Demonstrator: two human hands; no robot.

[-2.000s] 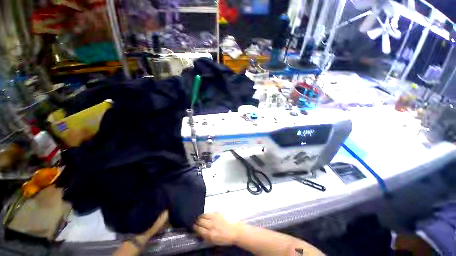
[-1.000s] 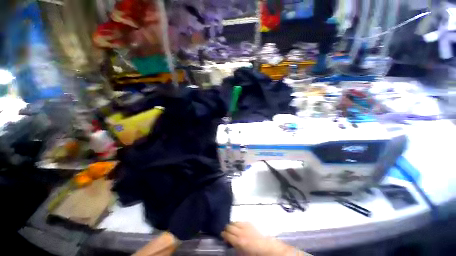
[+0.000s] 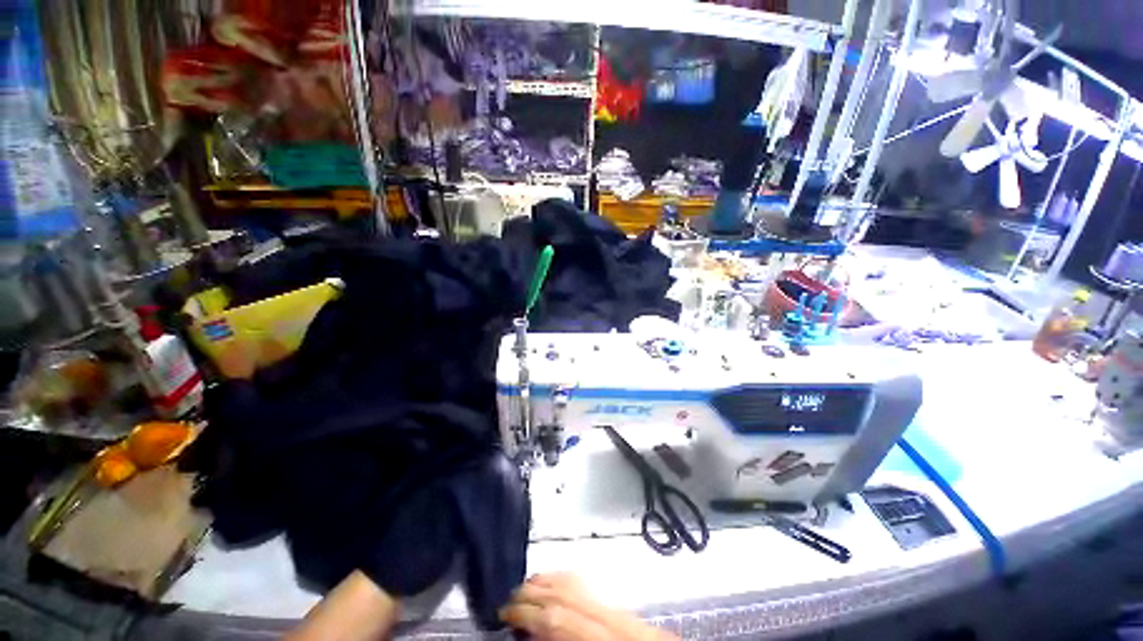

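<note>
A large dark fabric heap (image 3: 364, 413) lies left of and behind the white sewing machine (image 3: 702, 407), and its front part reaches the table's front edge. My right hand (image 3: 552, 610) is at the bottom centre, fingers closed on the lower edge of the fabric, left of the scissors. My left hand (image 3: 357, 607) is at the bottom, at the fabric's front; its fingers are hidden under or behind the cloth. The needle area (image 3: 533, 438) is at the machine's left end, beside the fabric. Black scissors (image 3: 662, 501) lie under the machine arm.
A green-handled tool (image 3: 539, 278) stands on the machine. A slim black tool (image 3: 808, 538) and a dark panel (image 3: 911, 516) lie to the right. A yellow packet (image 3: 282, 328), white-red bottle (image 3: 169, 369), orange items (image 3: 153, 446) and cardboard (image 3: 119, 526) are left. A reddish basket (image 3: 802, 301) stands behind.
The camera view has swung about. The fabric's front part now hangs in a narrower fold by my right hand. My left hand's fingers have gone out of sight at the cloth.
</note>
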